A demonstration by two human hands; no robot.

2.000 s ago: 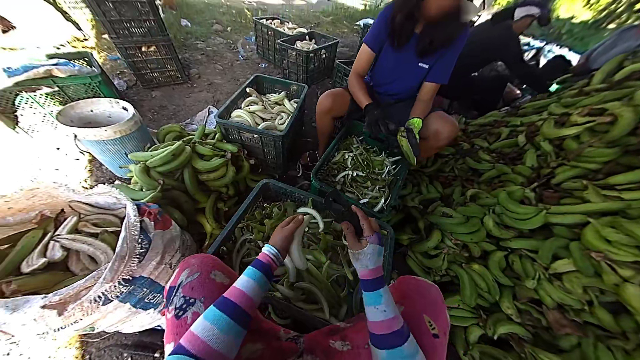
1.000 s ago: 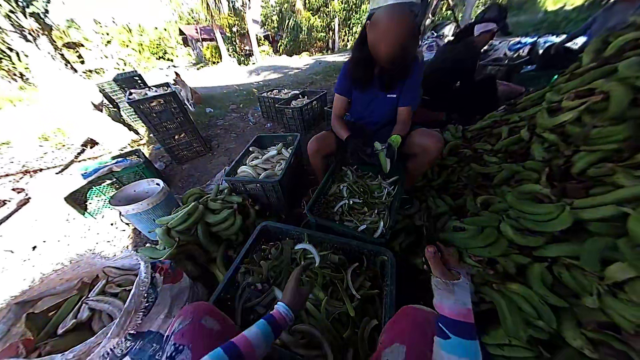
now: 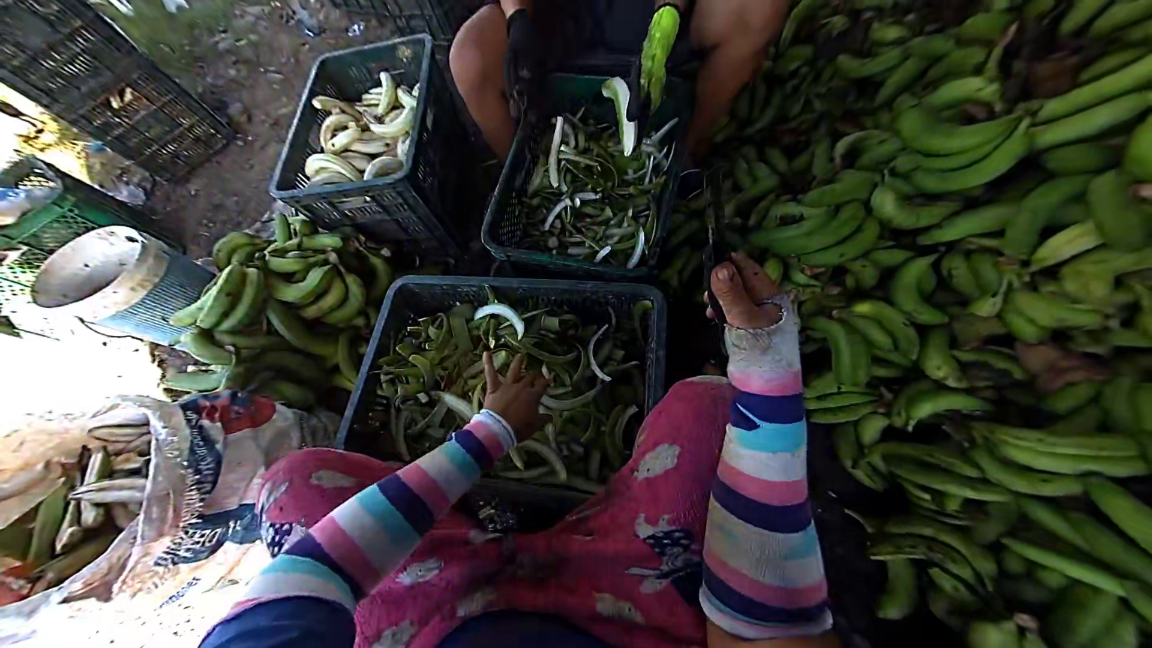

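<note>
My left hand [image 3: 515, 394], fingers spread, reaches over the dark plastic crate [image 3: 531, 286] between my knees, on or just above a heap of green plantain peels [image 3: 432, 360]. A pale curved piece [image 3: 500, 315] lies on the peels beyond its fingers. Out to the right, my right hand [image 3: 743, 290] is closed around a dark knife [image 3: 715, 220], whose blade points away from me. Bunches of green plantains [image 3: 846, 337] lie just right of that hand. Both forearms wear striped sleeves.
Across from me, a person's gloved hands [image 3: 655, 67] hold a partly peeled plantain [image 3: 621, 112] over another peel crate [image 3: 576, 261]. A crate of peeled plantains [image 3: 355, 191], a plantain bunch [image 3: 306, 288], a bucket [image 3: 121, 279] and a woven sack [image 3: 171, 468] stand left. A large plantain pile [image 3: 990, 378] fills the right.
My hands were together over the crate two seconds ago, with a pale plantain at the left one. They have since moved apart, the right outward. The view has tilted up, then down.
</note>
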